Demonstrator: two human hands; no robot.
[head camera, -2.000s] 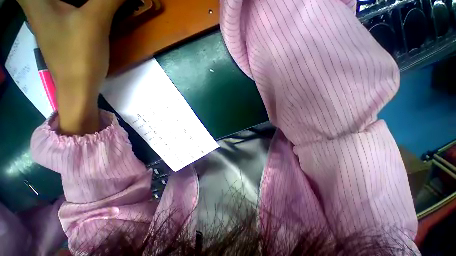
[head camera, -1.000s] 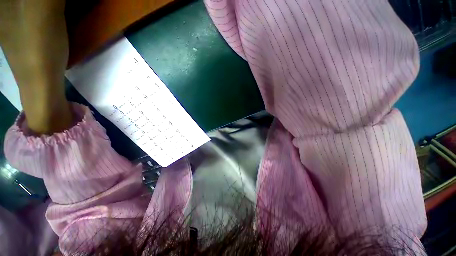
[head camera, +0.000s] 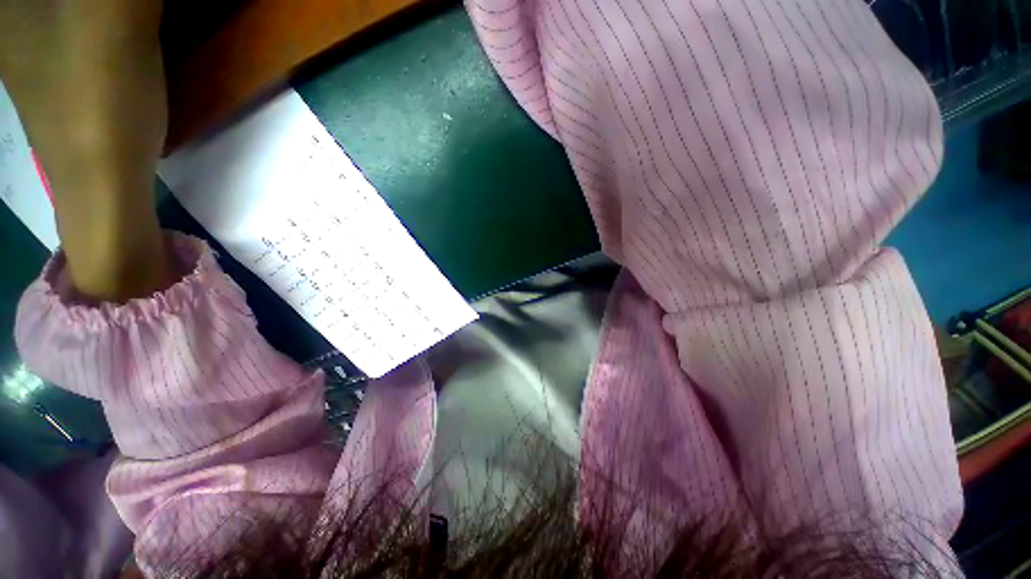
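The record sheet (head camera: 328, 249), a white slip with a handwritten grid, lies at the green bench's front edge, its lower corner over the lap. The orange base (head camera: 260, 57) of the fixture shows only as a strip at the top; the rest is cut off. My left hand (head camera: 96, 68) is bare and cut off by the top left edge. Its wrist and lower part show, its fingers do not. My right hand is out of the picture; only the pink striped sleeve shows. What either hand holds is hidden.
The green bench top (head camera: 475, 170) shows between the sheet and right sleeve. Part of a clear plastic tray (head camera: 972, 51) is at the top right, above blue floor (head camera: 984, 243). Another white paper (head camera: 20, 170) is at the left edge, with a sliver of pink beside my wrist.
The view has shifted, so my left hand sits further up and left, with its fingers now out of frame. The pink marker is now mostly hidden, and less of the orange base shows.
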